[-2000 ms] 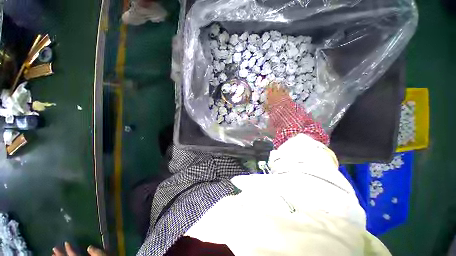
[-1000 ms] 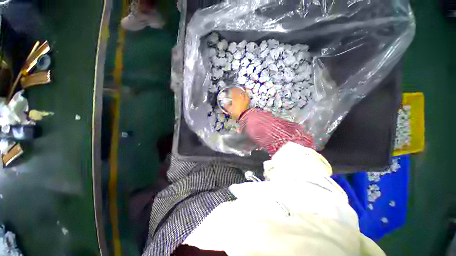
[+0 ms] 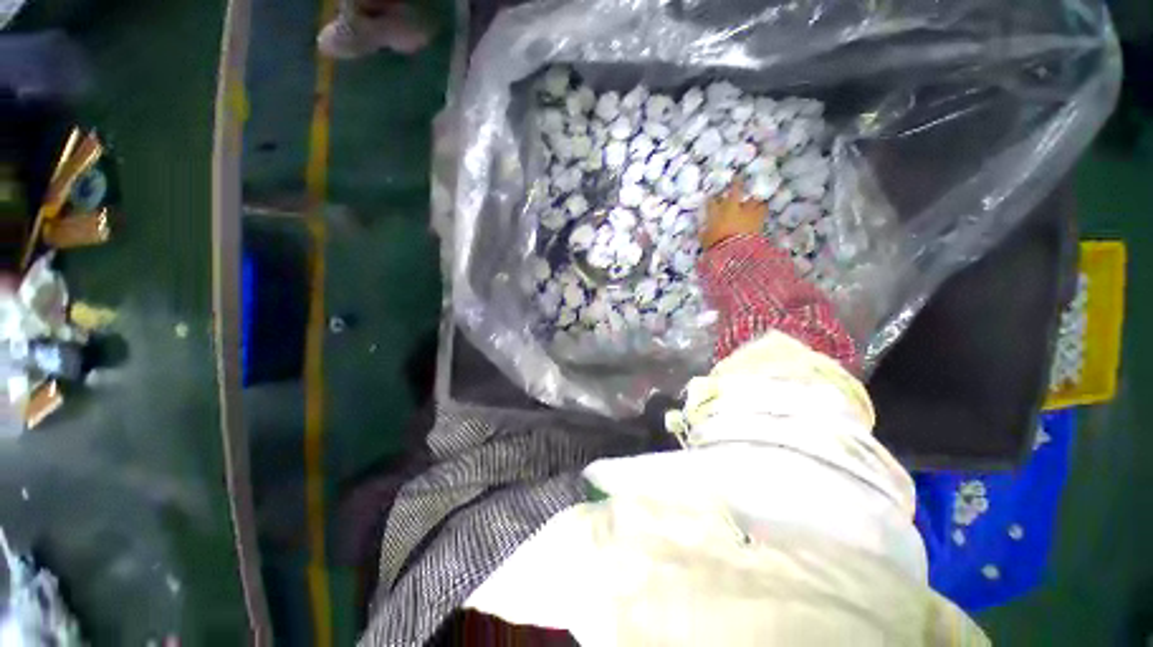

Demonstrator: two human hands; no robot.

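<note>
Many small knobbly white-grey pieces [image 3: 670, 139] lie heaped in a clear plastic liner bag [image 3: 500, 303] inside a large black crate [image 3: 980, 379]. A small metal bowl [image 3: 611, 248] sits in the heap at its left, holding several pieces. My right hand [image 3: 733, 217], bare below a red-checked cuff, reaches into the heap to the right of the bowl, apart from it. Its fingertips are blurred among the pieces, so I cannot tell whether it grips any. My left hand is out of the picture.
A yellow bin [image 3: 1103, 322] and a blue bin [image 3: 1012, 544] with pieces stand right of the crate. At the left is a green bench [image 3: 139, 442] with wood-coloured sticks [image 3: 63, 177] and crumpled white material [image 3: 44, 297]. Part of a person shows at the top [image 3: 379, 28].
My right hand has moved from the bowl up and right into the heap. The bowl now shows more pieces than a second ago. My left fingers, at the lower left two seconds ago, are gone.
</note>
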